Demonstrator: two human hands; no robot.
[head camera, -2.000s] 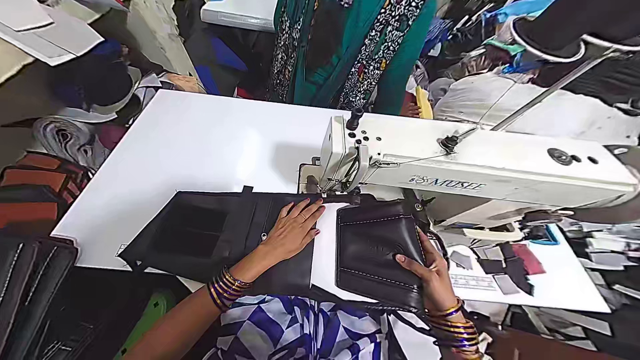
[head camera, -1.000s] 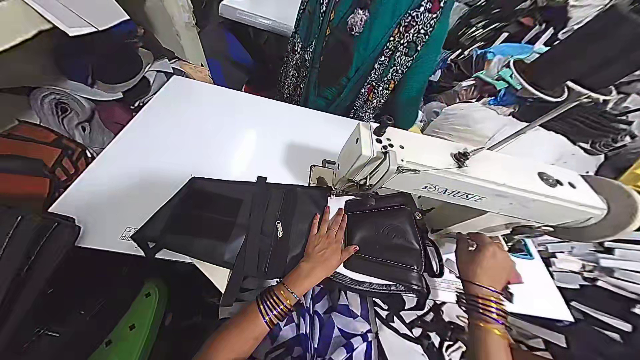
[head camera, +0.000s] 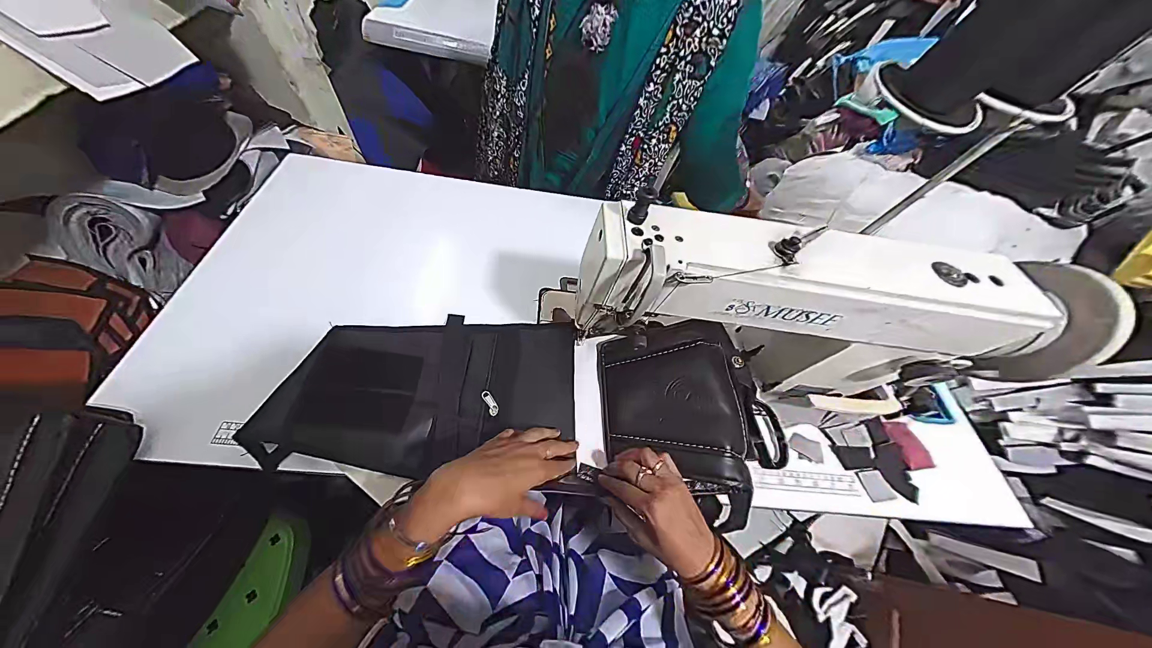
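Observation:
A black bag panel with a zipper (head camera: 490, 401) lies flat on the left, joined by a white strip (head camera: 589, 400) to a stitched black leather-like bag part (head camera: 675, 396) with a handle on the right. The strip's far end sits under the needle area of a white sewing machine (head camera: 828, 292). My left hand (head camera: 508, 468) rests on the panel's near right corner, fingertips beside the strip. My right hand (head camera: 650, 495) pinches the near edge of the black bag part close to the strip's near end. The fingertips of that hand are partly hidden.
The white sewing table (head camera: 378, 243) extends to the left. Fabric scraps (head camera: 877, 454) lie right of the bag under the machine arm. A person in a green garment (head camera: 621, 99) is beyond the table. Stacked black pieces (head camera: 54, 495) are at lower left, and a rolled cloth (head camera: 108, 229) at left.
My right hand has come back from under the machine arm to the near edge of the bag part. My left hand has moved nearer, toward the panel's near edge.

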